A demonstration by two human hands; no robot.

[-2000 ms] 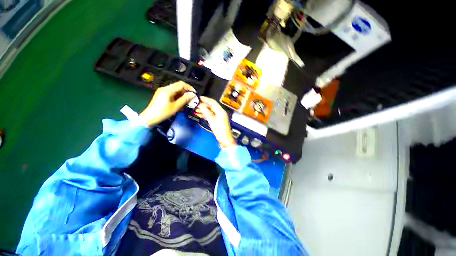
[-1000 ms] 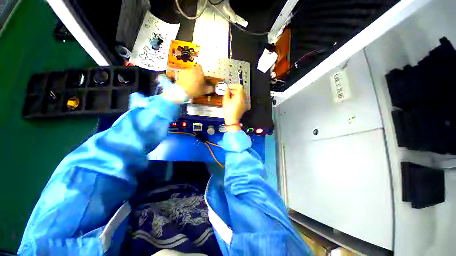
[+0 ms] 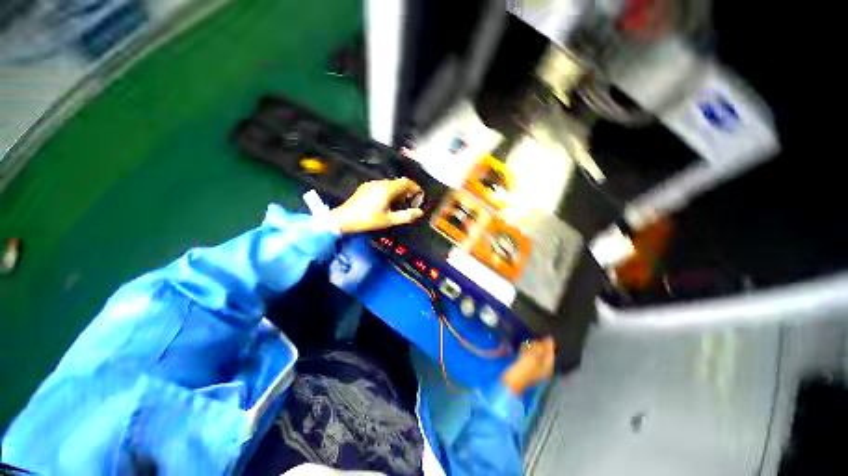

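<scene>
My left hand (image 3: 379,204) is over the near right end of the black component tray (image 3: 279,130), its fingertips closed on a small round module (image 3: 416,198). My right hand (image 3: 531,364) is blurred at the right end of the machine control panel (image 3: 474,311), fingers at its front edge near a button; I cannot tell whether it holds anything. Three orange fixtures (image 3: 503,247) stand in an L shape behind the panel, with dark centres. A gold-orange piece (image 3: 314,165) lies in a tray pocket. The whole view is blurred.
A silver base plate (image 3: 556,256) lies right of the fixtures. White paper (image 3: 456,144) lies behind them. The machine head (image 3: 567,79) hangs above at the back. A white frame post (image 3: 382,70) rises behind the tray. Orange-brown wire (image 3: 443,335) crosses the blue surface.
My left hand has moved left from the orange fixtures to the tray's end. My right hand has moved from the fixtures to the panel's right end. The camera view has turned.
</scene>
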